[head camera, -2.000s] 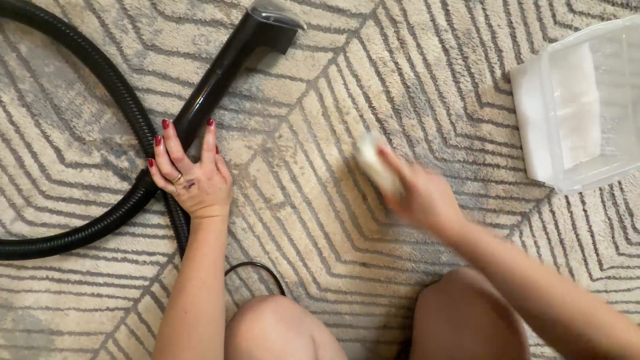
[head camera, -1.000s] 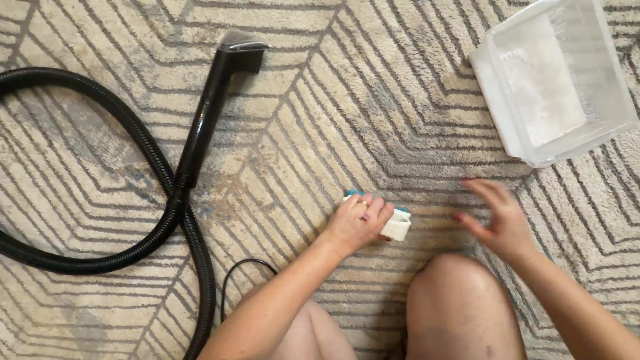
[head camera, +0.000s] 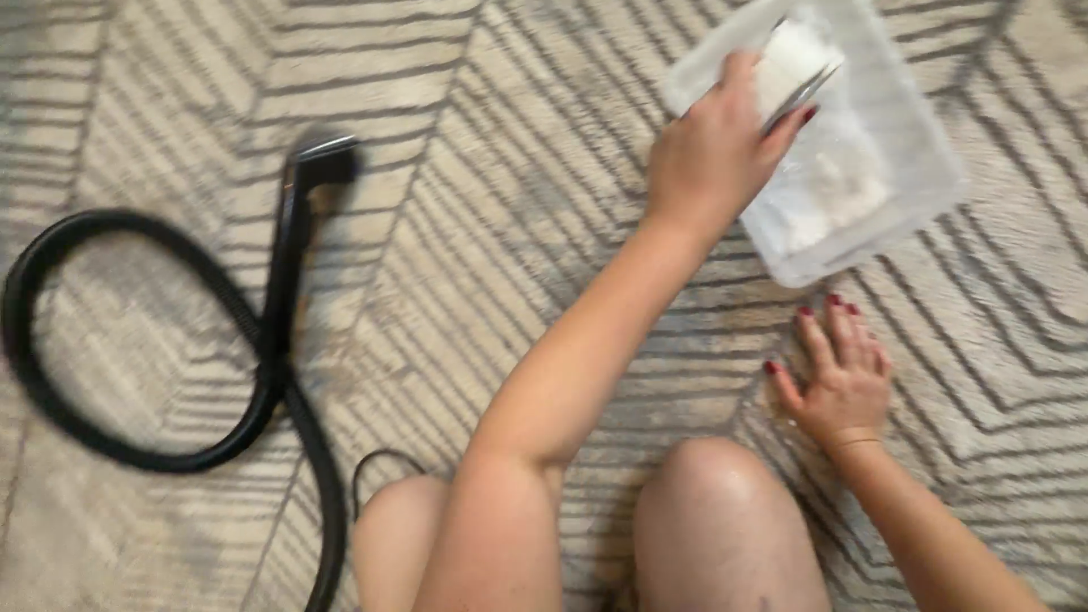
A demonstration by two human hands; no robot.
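My left hand (head camera: pixel 710 149) reaches over the clear plastic bin (head camera: pixel 922 144) at the upper right. It grips what looks like a metal-edged scoop (head camera: pixel 803 93) with white powder or granules heaped in it; blur hides its exact shape. More white material (head camera: pixel 837 191) lies in the bottom of the bin. My right hand (head camera: pixel 841 387) rests palm down on the patterned rug (head camera: pixel 544 289), just below the bin, with fingers apart and nothing in it. The white and blue brush is not visible.
On the left, a black vacuum nozzle (head camera: pixel 285 246) with a clear tip lies on the rug. Its ribbed black hose (head camera: pixel 127 459) loops beside it and runs down past my left knee (head camera: pixel 395 531). A thin black cord (head camera: pixel 382 455) curves near that knee.
My left hand has gone from the white and blue brush near my knees up to the bin. My right hand, raised one second ago, is now flat on the rug.
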